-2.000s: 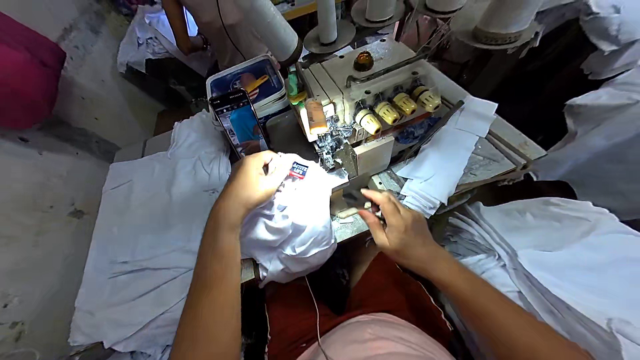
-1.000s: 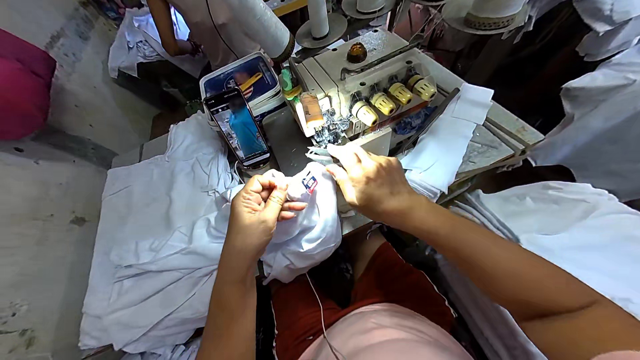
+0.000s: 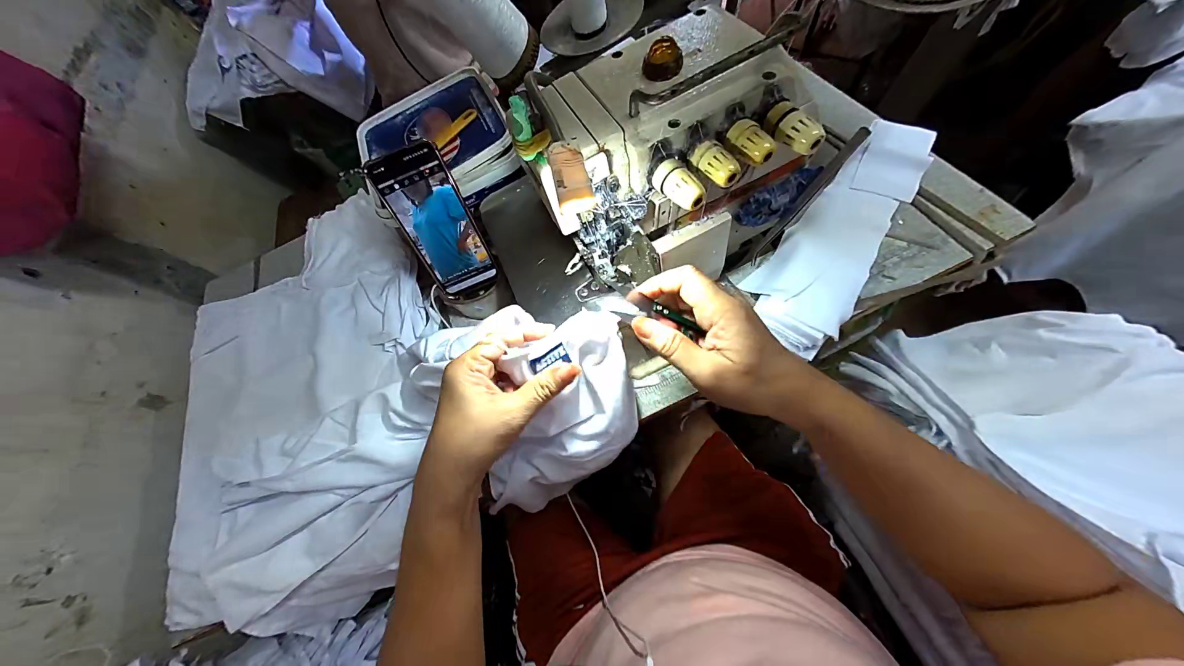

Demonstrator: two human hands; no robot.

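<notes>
My left hand [image 3: 495,393] grips a white knit garment [image 3: 578,421] by its edge, beside a small dark blue label [image 3: 549,358] that bears writing. The garment bunches below the fingers at the table's front edge. In my right hand [image 3: 717,338] is a small dark green tool [image 3: 675,317], perhaps thread snips, with its bright tip close to the cloth. Behind both hands stands an overlock sewing machine [image 3: 592,120] with yellow tension dials [image 3: 714,164]; its lamp lights the presser foot area [image 3: 610,236]. Part of the tool is hidden by my right fingers.
A phone [image 3: 433,217] showing a video leans by a blue-lidded tub [image 3: 435,120] at the left. White cloth [image 3: 287,444] spreads over the left side. White fabric strips [image 3: 832,245] lie right of the machine, and a stack of white pieces [image 3: 1073,407] is at the far right.
My right hand, near the machine's front edge two seconds ago, has come up by the garment and the needle area. The small dark tool now shows in it. My left hand still holds the garment.
</notes>
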